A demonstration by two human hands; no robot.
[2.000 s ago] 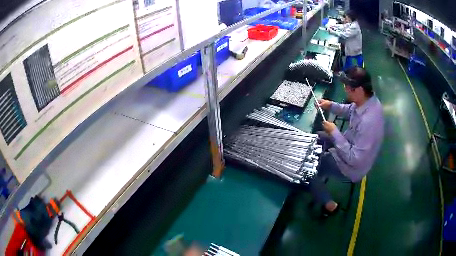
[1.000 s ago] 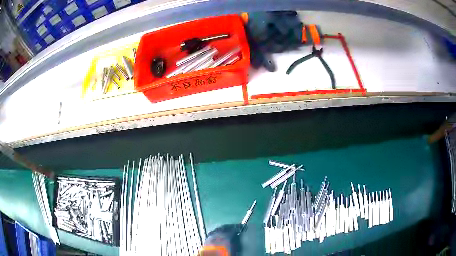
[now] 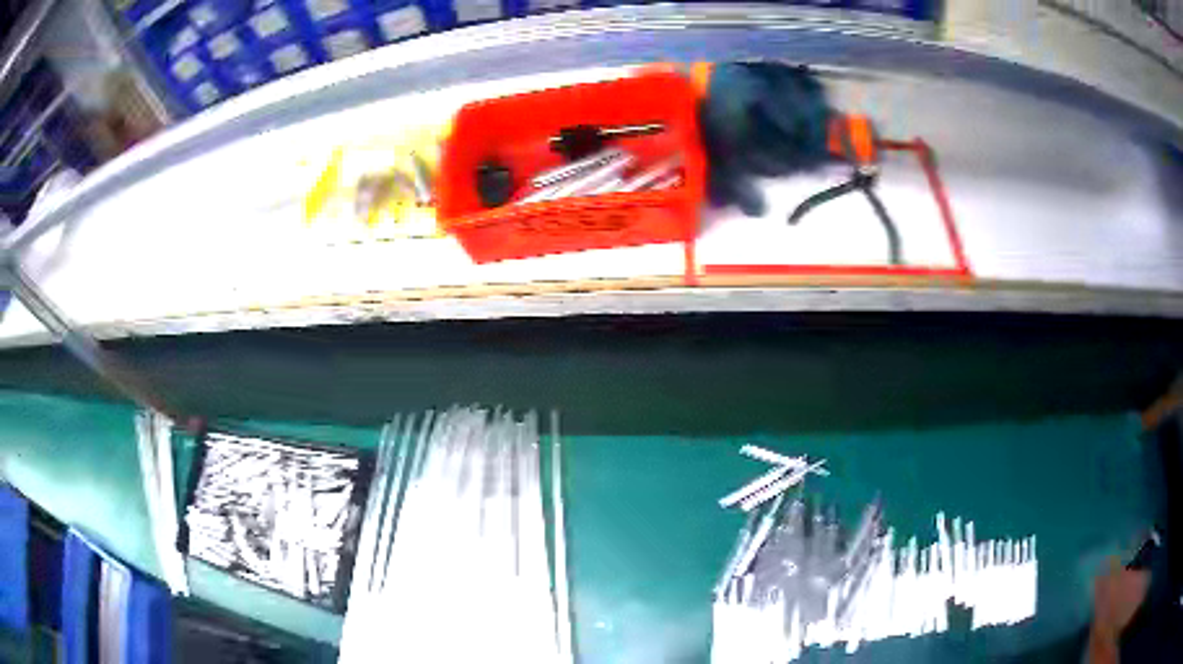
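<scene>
Short stepped metal rods (image 3: 895, 584) lie in a row and loose pile on the green bench (image 3: 636, 519), right of centre, with a few crossed rods behind them. Long thin metal rods (image 3: 467, 545) lie in a fanned bundle left of centre. My right hand (image 3: 1118, 599) is bare and blurred at the lower right, right of the row, beside a small dark item at its fingers; whether it grips that item I cannot tell. My left hand is not in view.
A black tray (image 3: 197, 519) of short metal parts stands at left. The white shelf (image 3: 1064, 195) holds a red bin (image 3: 571, 223), a blurred yellow bin (image 3: 340, 182), a dark glove bundle (image 3: 772, 117) and black pliers (image 3: 885, 214). Blue totes (image 3: 117, 597) are at lower left.
The view has swung from along the bench to facing the shelf. Since one second ago, the gloved left hand has gone out of view and the right hand has appeared at lower right.
</scene>
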